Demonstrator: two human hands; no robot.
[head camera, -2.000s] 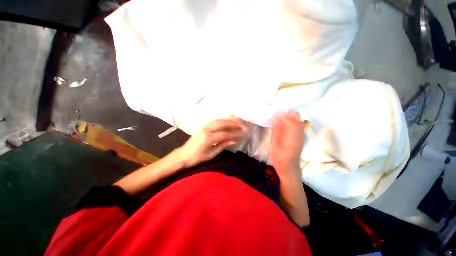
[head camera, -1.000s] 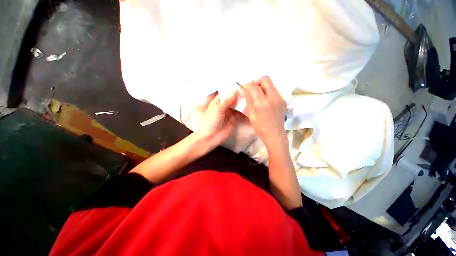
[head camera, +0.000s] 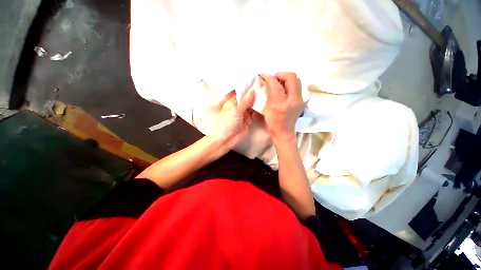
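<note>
A large cream garment (head camera: 211, 47) spreads from the top of the view down to my lap, with a bunched part (head camera: 364, 142) on the right. My left hand (head camera: 227, 118) is at its near edge, thumb and fingers on a small white-pinkish piece (head camera: 247, 89) lying against the cloth. My right hand (head camera: 285, 103) is closed just right of it, gripping a short dark-tipped marking pen (head camera: 259, 77) whose tip shows at the piece. Most of the pen is hidden in the fist.
On the pale table at the right are an iron (head camera: 447, 60), a brown-yellow stick (head camera: 419, 20), a speckled case (head camera: 430, 126), eyeglasses (head camera: 446, 132) and black fabric pieces (head camera: 424, 220). A round stool (head camera: 100, 138) stands at lower left. White scraps (head camera: 60, 56) lie on the dark floor.
Both hands were blurred and apart two seconds ago; they have come together over the cloth. Since one second ago, my right hand has shifted slightly right and up, and the small piece shows more clearly.
</note>
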